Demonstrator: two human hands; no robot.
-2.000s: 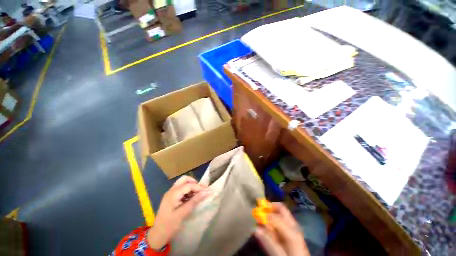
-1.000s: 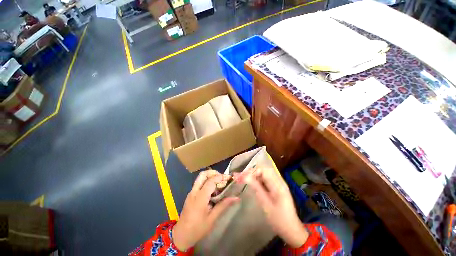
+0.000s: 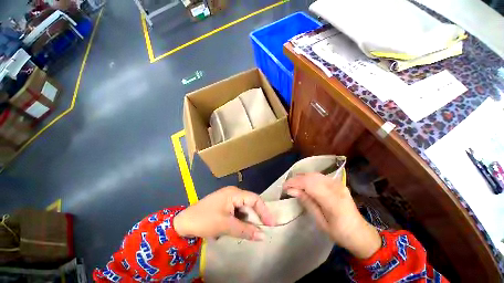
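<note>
A beige bag (image 3: 276, 249) with thin yellow side edges lies in front of me at the lower middle, its mouth open towards the carton. My left hand (image 3: 226, 216) pinches the near rim of the mouth, thumb outside and fingers folded over the edge. My right hand (image 3: 326, 207) is at the mouth to the right, its fingertips reaching inside and holding the bag near the rim. Whatever lies between the fingertips is hidden. The far right corner of the mouth stands up with a small dark spot on it.
An open brown carton (image 3: 246, 157) holding beige folded bags stands beyond my bag. A blue crate (image 3: 276, 47) stands behind it. On the right, a wooden desk (image 3: 326, 124) carries pale stacked bags (image 3: 398, 27), white paper (image 3: 447, 146) and black snips (image 3: 483, 171). Brown boxes (image 3: 44, 235) stand lower left.
The orange-handled tool has left my right hand; it lay at the desk's right edge one second ago and is now out of view. Both hands have moved onto the bag mouth, which is opened wider.
</note>
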